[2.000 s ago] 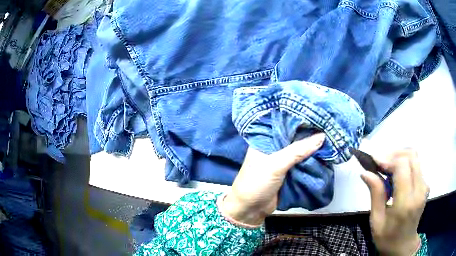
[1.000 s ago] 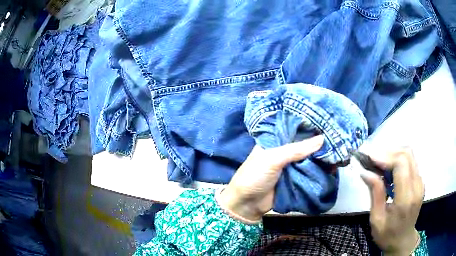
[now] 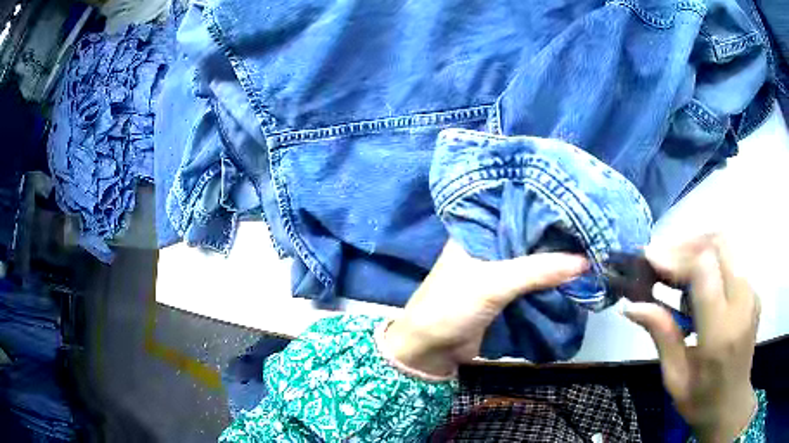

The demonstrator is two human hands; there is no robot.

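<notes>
A blue denim garment [image 3: 389, 60] lies spread over the white table. Its cuff [image 3: 545, 164], with paler denim and double stitched lines, is raised in front of me. My left hand [image 3: 467, 303] holds the cuff from below, with the thumb inside its opening. My right hand [image 3: 714, 320] holds small dark thread snips [image 3: 630, 275], blurred and partly hidden by the fingers. Their tips are at the cuff's right lower edge; whether the blades touch it is unclear.
The white table [image 3: 225, 281] has a curved front edge. A heap of ruffled blue pieces [image 3: 104, 130] is at the left. Other folded denim [image 3: 208, 190] lies beside the garment. The grey floor [image 3: 130, 346] with a yellow line shows at lower left.
The cuff and my left hand have shifted slightly right. My right hand has moved a little right with the snips, which stay at the cuff's edge. The view has shifted slightly.
</notes>
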